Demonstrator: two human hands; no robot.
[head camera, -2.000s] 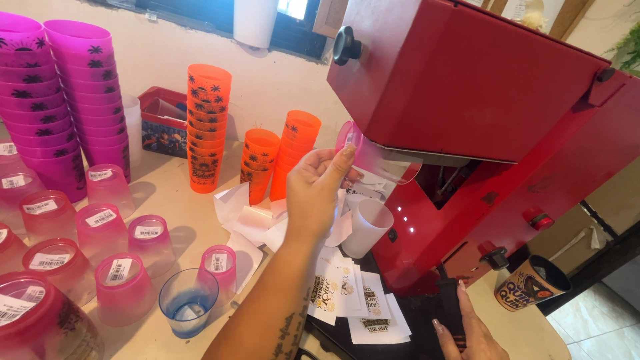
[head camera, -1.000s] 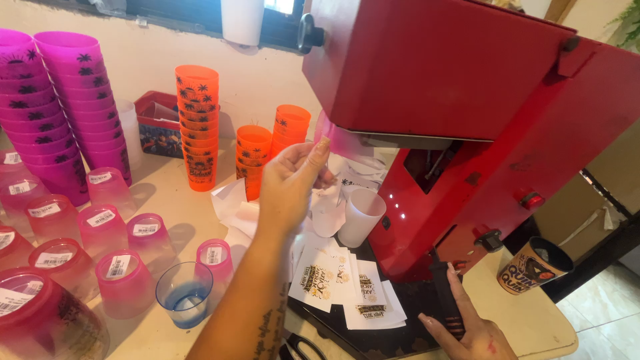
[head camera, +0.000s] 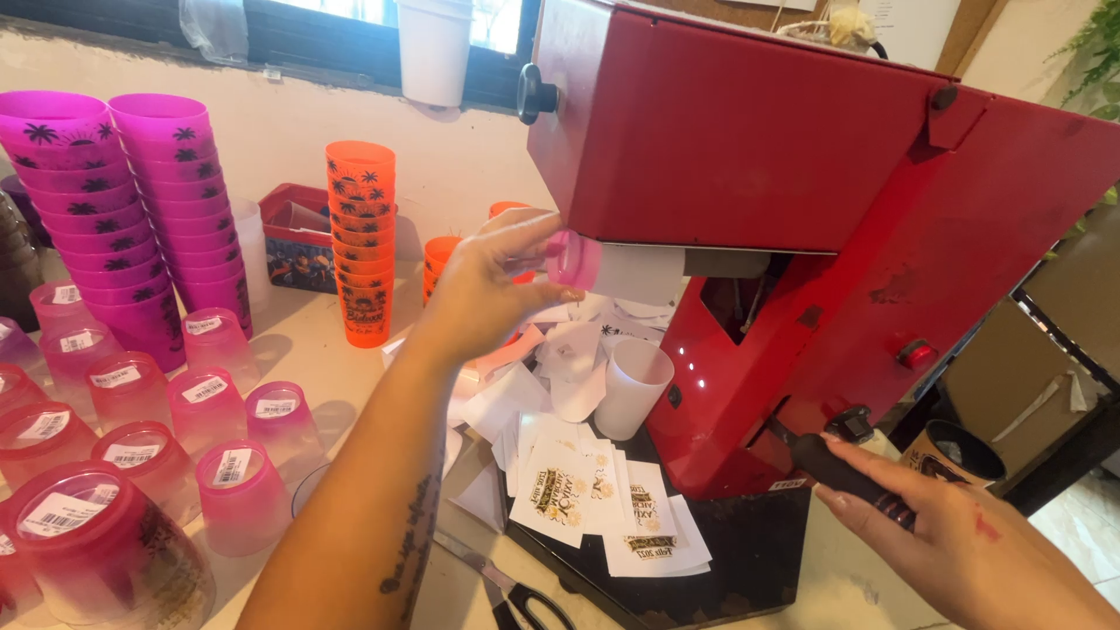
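My left hand (head camera: 503, 284) holds the pink base of a translucent plastic cup (head camera: 577, 261), which lies on its side under the head of a red heat press machine (head camera: 726, 131). White paper wraps or backs the cup's side; how it is held there is hidden. My right hand (head camera: 919, 516) grips the black lever handle (head camera: 844, 477) at the machine's lower right. Printed transfer papers (head camera: 560, 490) lie in a loose pile on the black machine base, below a frosted white cup (head camera: 634, 385). Scissors (head camera: 507, 582) rest at the near edge of the base.
Upturned pink cups with labels (head camera: 206, 394) cover the left of the table. Behind them rise stacks of purple cups (head camera: 114, 219) and orange cups (head camera: 360, 245), beside a red box (head camera: 297, 236). Paper scraps (head camera: 516, 394) lie mid-table; a dark-rimmed container (head camera: 954, 451) stands at the right.
The pink cup was held upright-tilted at the machine's edge and now lies sideways under its head. My right hand, earlier open beside the lever, has closed around its handle.
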